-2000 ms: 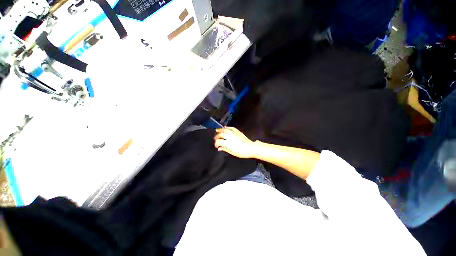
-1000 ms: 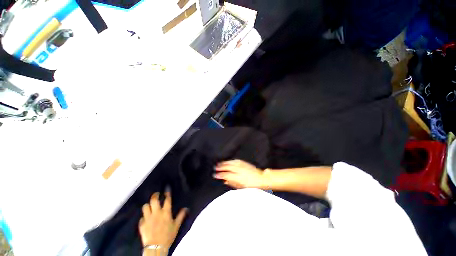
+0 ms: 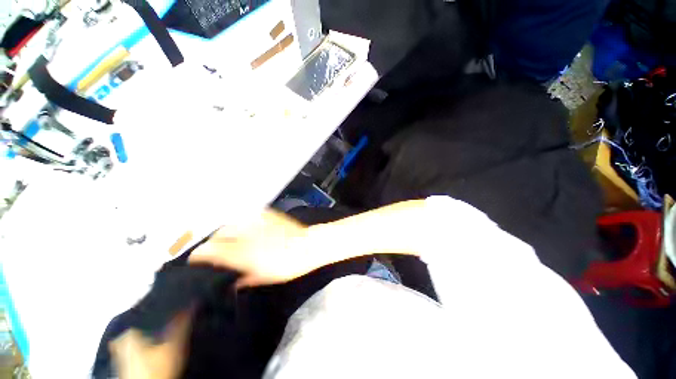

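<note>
A black cloth garment (image 3: 215, 311) lies over my lap and rises onto the front edge of the white table. My right hand (image 3: 259, 244) is blurred and lies over the cloth at the table edge, fingers pointing left; its grip cannot be made out. My left hand (image 3: 152, 351) is low at the left, strongly blurred, against the black cloth, and partly hidden by it. The sewing machine's needle area (image 3: 93, 159) is at the left, beside a small blue part (image 3: 119, 147), with no cloth seen under it.
A shallow cardboard tray (image 3: 361, 48) with a clear-covered slab stands at the table's right corner. A large black cloth pile (image 3: 489, 163) lies to the right. A red stool (image 3: 630, 259) and a box of dark scraps (image 3: 645, 148) are further right. A blue crate (image 3: 319, 196) shows below the table.
My right hand has moved left and up to the table edge. My left hand has moved left and down. Black cloth now covers part of the table's front edge. The view has shifted slightly.
</note>
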